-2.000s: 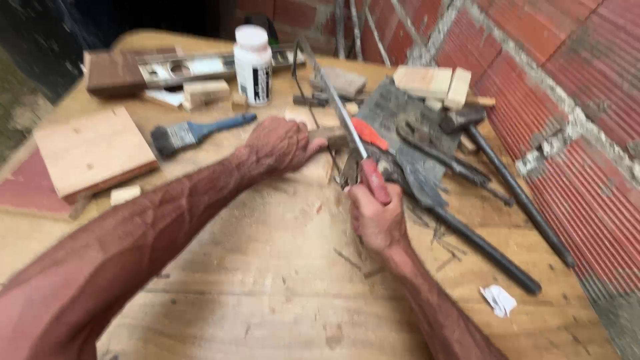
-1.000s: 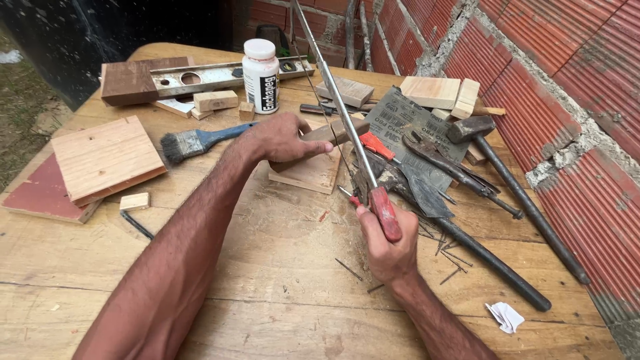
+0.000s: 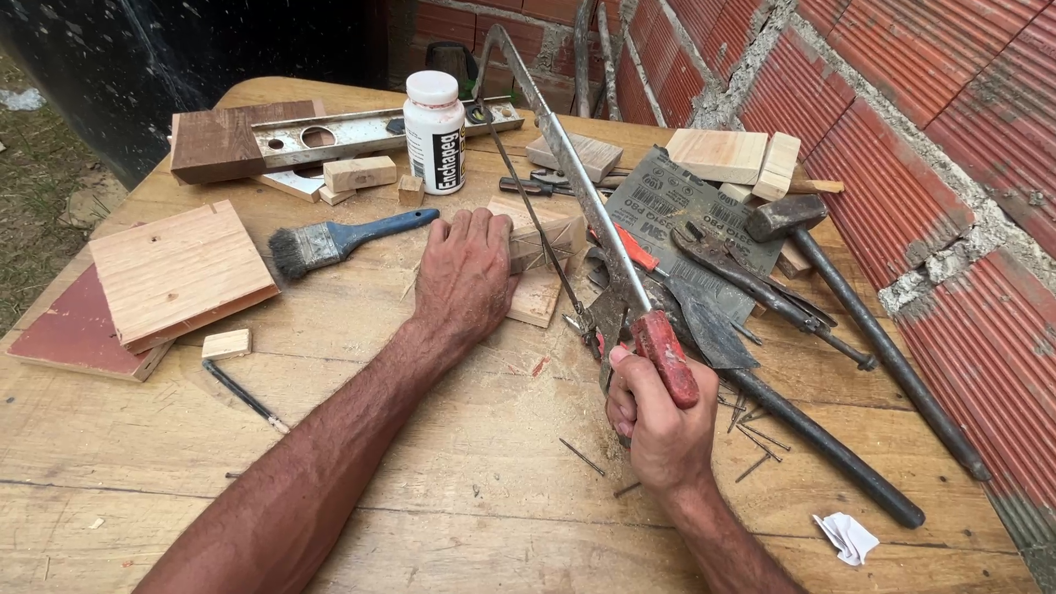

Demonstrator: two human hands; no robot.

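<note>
My right hand grips the red handle of a hacksaw, whose frame points up and away. Its thin blade runs beside a wood block marked with pencil lines; whether the teeth touch it is hard to tell. My left hand presses over the left end of that block, fingers curled on top. Beneath the block lies a flat wood piece. A blue-handled paintbrush rests just left of my left hand. Close to the saw handle are a red screwdriver and a dark metal tool.
On the right lie a hammer, pliers-like wrench, sandpaper, loose nails and crumpled paper. A white bottle and metal level stand behind. Square boards lie left. A brick wall borders the right.
The block under my left hand, raised and tilted one second ago, now lies lower on the flat wood piece. My left hand has turned palm down over it. The hacksaw stays in my right hand.
</note>
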